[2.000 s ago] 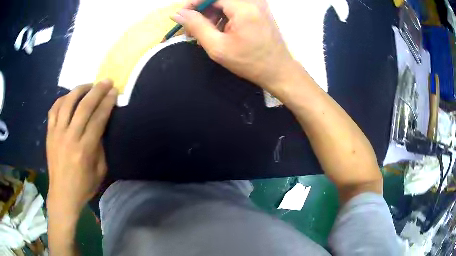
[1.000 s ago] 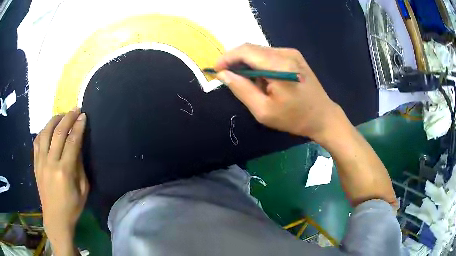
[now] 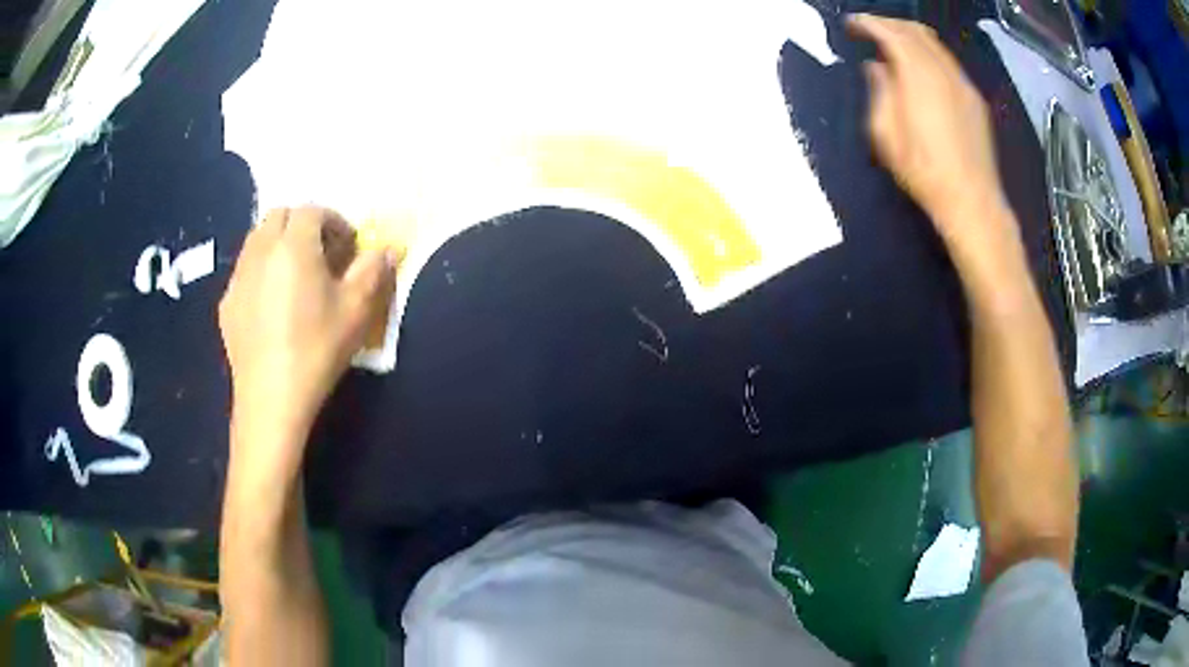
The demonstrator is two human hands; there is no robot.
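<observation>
The white garment panel (image 3: 522,78) lies on the black cloth with its deep U-shaped curve toward me. The yellow neckline template (image 3: 711,235) lies along the curve, with a white edge showing inside it; its upper-left part looks washed out. My left hand (image 3: 300,293) is at the template's left end, thumb and fingers bent around it; the exact grip is partly hidden. My right hand (image 3: 926,124) is over the black cloth beyond the panel's right edge, thumb and index finger apart. No pencil is visible in it.
A white tape ring (image 3: 104,384) and white scraps (image 3: 176,270) lie at left. A folded white bundle (image 3: 52,150) is at far left. A metal iron rest (image 3: 1089,209) is at the right edge. A white scrap (image 3: 944,563) lies on the green floor.
My right hand has left the template's right end, moved up and right, and no longer shows the pencil. My left hand has moved up onto the template's left end. The camera view has shifted.
</observation>
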